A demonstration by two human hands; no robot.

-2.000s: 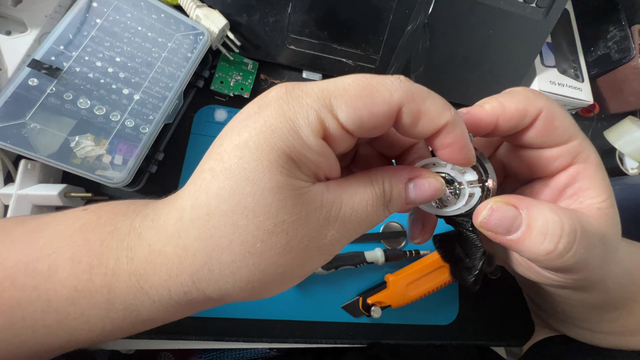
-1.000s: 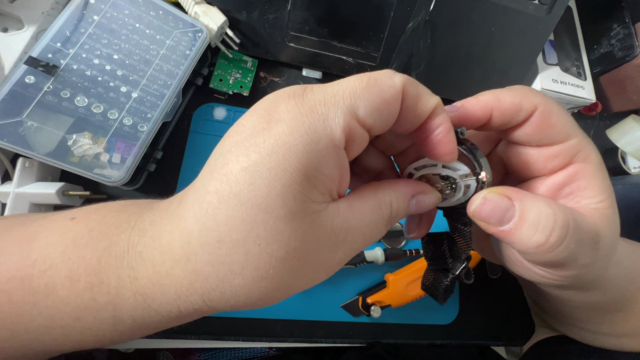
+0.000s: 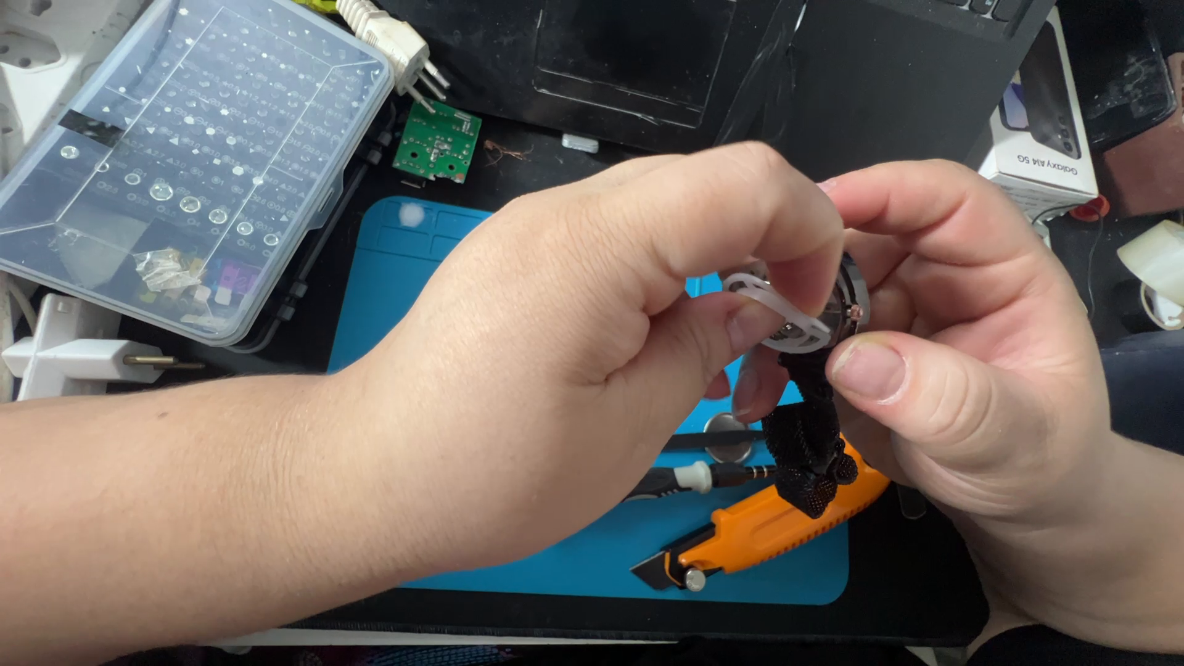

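Between the thumb and index finger of my left hand point(image 3: 573, 342) is a white plastic ring with a watch movement point(image 3: 786, 324), tilted at the opening of a round metal watch case point(image 3: 853, 301). My right hand point(image 3: 971, 342) grips that case by its edge, thumb in front. A black mesh strap point(image 3: 803, 453) hangs bunched from the case. Below lie an orange utility knife point(image 3: 786, 523), a precision screwdriver point(image 3: 694, 478) and a round metal disc point(image 3: 729, 438) on a blue work mat point(image 3: 518, 573). My fingers hide part of the case and the movement.
At the left lies a clear-lidded plastic organizer box point(image 3: 185, 176), beside a white plug adapter point(image 3: 83, 356). A green circuit board point(image 3: 437, 141) and a white power plug point(image 3: 393, 46) are behind the mat. A phone box point(image 3: 1041, 129) and tape roll point(image 3: 1156, 277) stand at right.
The white ring with the movement has tipped from facing the camera to a steeper slant, with a gap beside the case. The strap hangs lower than two seconds ago.
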